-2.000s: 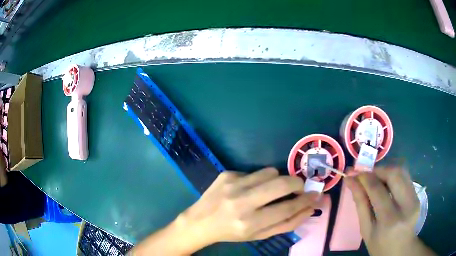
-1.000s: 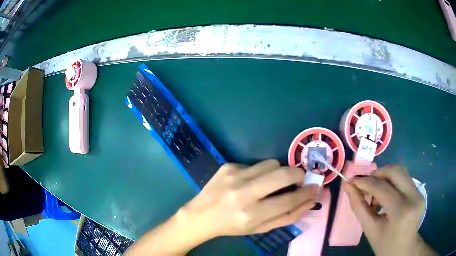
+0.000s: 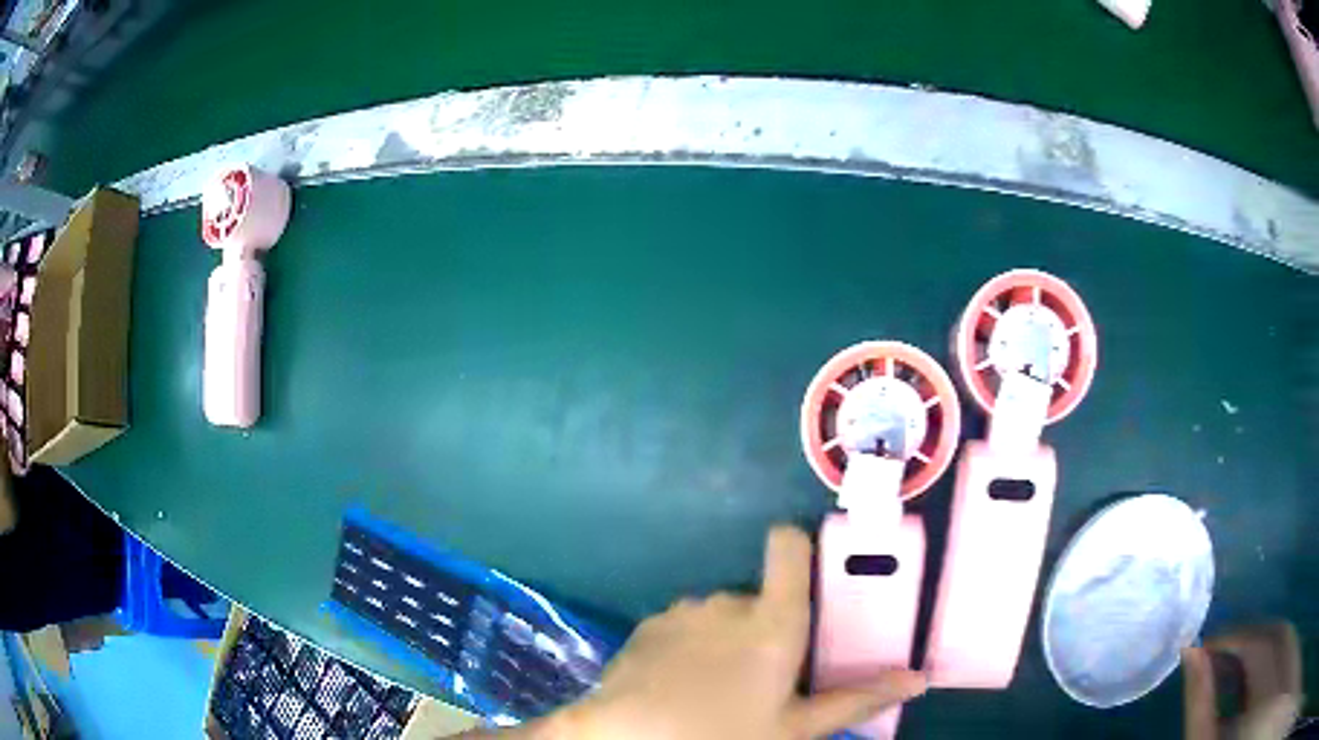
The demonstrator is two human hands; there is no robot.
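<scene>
Two pink handheld fans lie side by side, heads away from me: the left fan [image 3: 871,622] and the right fan [image 3: 991,578]. Their open coral rings show whitish hubs with pale necks below; the hub detail is unclear. My left hand [image 3: 709,658] is at the left fan's lower handle, one finger along its left side and another across its bottom. My right hand [image 3: 1247,682] is blurred and cut off at the lower right, fingers curled; whether it holds anything is unclear. A round whitish dish [image 3: 1130,600] lies between the right fan and my right hand.
A dark, blue-edged strip tray [image 3: 434,593] lies lower left, partly hidden by my left arm. Another pink fan [image 3: 233,340] lies far left beside a brown cardboard box [image 3: 87,340]. Dark stacked trays [image 3: 297,687] are lower left. A whitish rail [image 3: 651,123] crosses behind.
The strip tray has shifted towards the lower left. My right hand has left the left fan's hub for the lower right edge, uncovering the dish. My left hand has moved down the handle.
</scene>
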